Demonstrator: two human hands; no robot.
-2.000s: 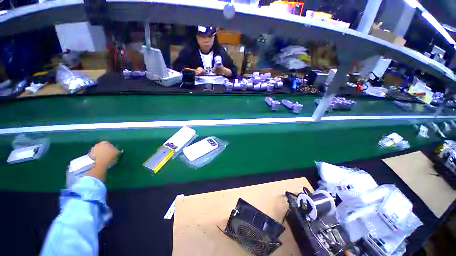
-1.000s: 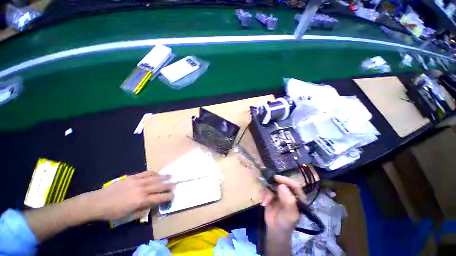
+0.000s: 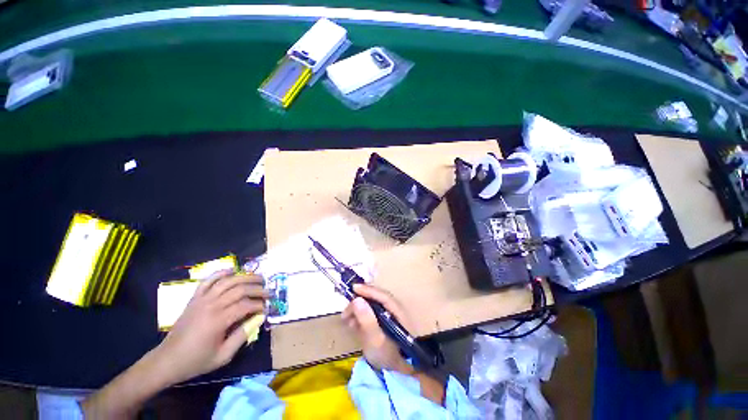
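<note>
My right hand [image 3: 379,322] is shut on a black soldering iron [image 3: 385,316], its tip pointing up and left over a white housing [image 3: 316,283] on the tan board. A small green-blue circuit board [image 3: 279,295] shows at the housing's left end. My left hand [image 3: 220,316] lies with bent fingers over a battery cell [image 3: 175,303] with yellow edges, left of the circuit board. A pale yellow piece shows under its fingertips; whether it is gripped is hidden. Thin red wires show near the cell's upper end.
A stack of yellow-edged cells [image 3: 90,261] stands left on the black mat. A square fan [image 3: 392,199] is on the tan board [image 3: 312,176]. Right of it are the soldering station [image 3: 492,267], a solder spool [image 3: 515,174] and bagged parts [image 3: 603,217]. Housings lie on the green conveyor [image 3: 189,90].
Since one second ago, my right hand has brought the iron left from near the station to over the housing. My left hand has moved down, and the green-blue circuit board now shows.
</note>
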